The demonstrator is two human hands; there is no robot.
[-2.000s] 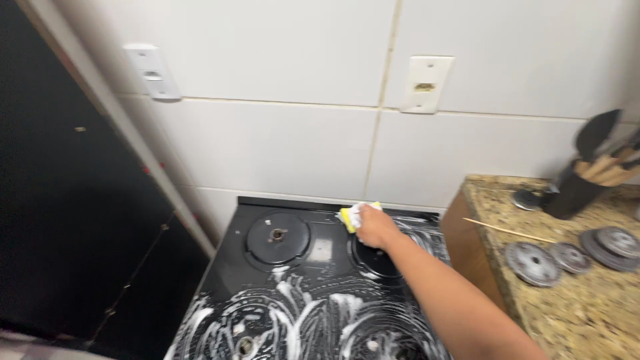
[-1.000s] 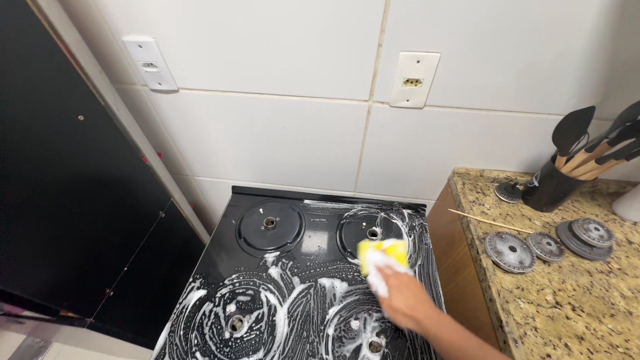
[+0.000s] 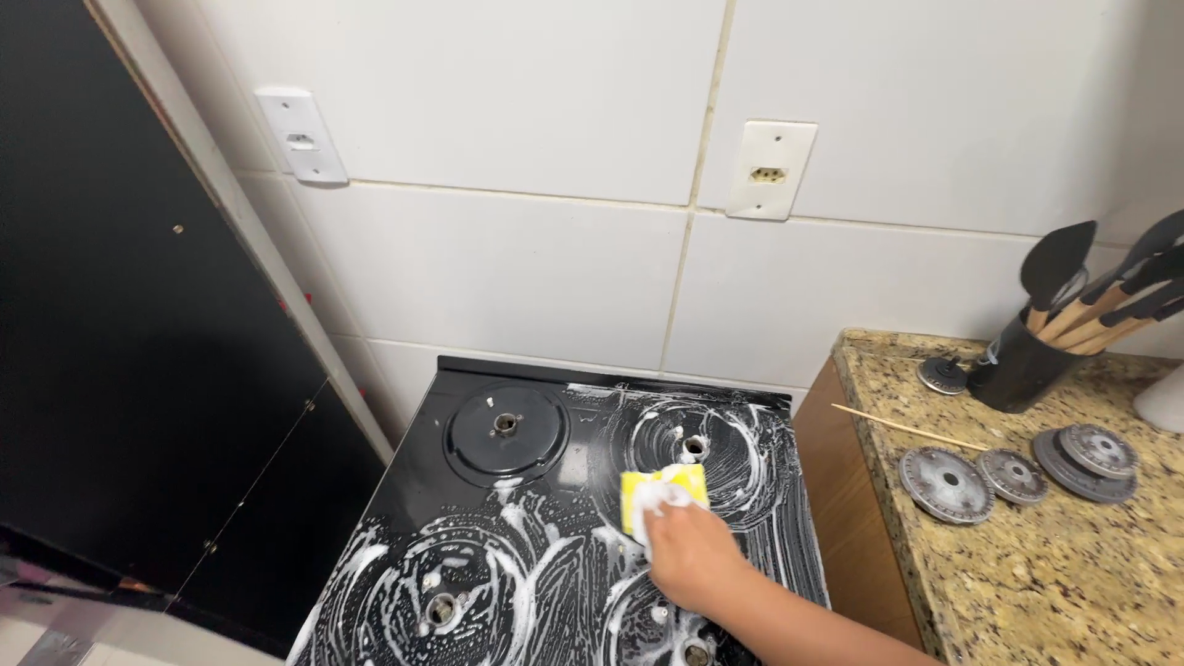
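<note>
My right hand [image 3: 694, 560] grips a foamy yellow sponge [image 3: 661, 490] and presses it on the black stove top [image 3: 578, 435], at the near left side of the back right burner recess [image 3: 696, 450]. White suds in swirls and streaks cover the front and right of the stove top. The back left burner recess [image 3: 506, 425] has only small spots of foam. At the bottom of the view, the front left burner recess [image 3: 442, 610] is ringed with suds, and the front right one is partly behind my hand and forearm. My left hand is out of view.
On the granite counter [image 3: 1064, 573] at right lie several metal burner parts [image 3: 947, 483], a thin wooden stick [image 3: 911, 427] and a black holder [image 3: 1022, 365] of utensils. A tall black panel [image 3: 157, 305] stands left; a tiled wall with two outlets [image 3: 772, 169] is behind.
The right hand has moved from the back right burner's recess, first toward me, then a little left across the stove top, still holding the sponge. Suds now ring that recess.
</note>
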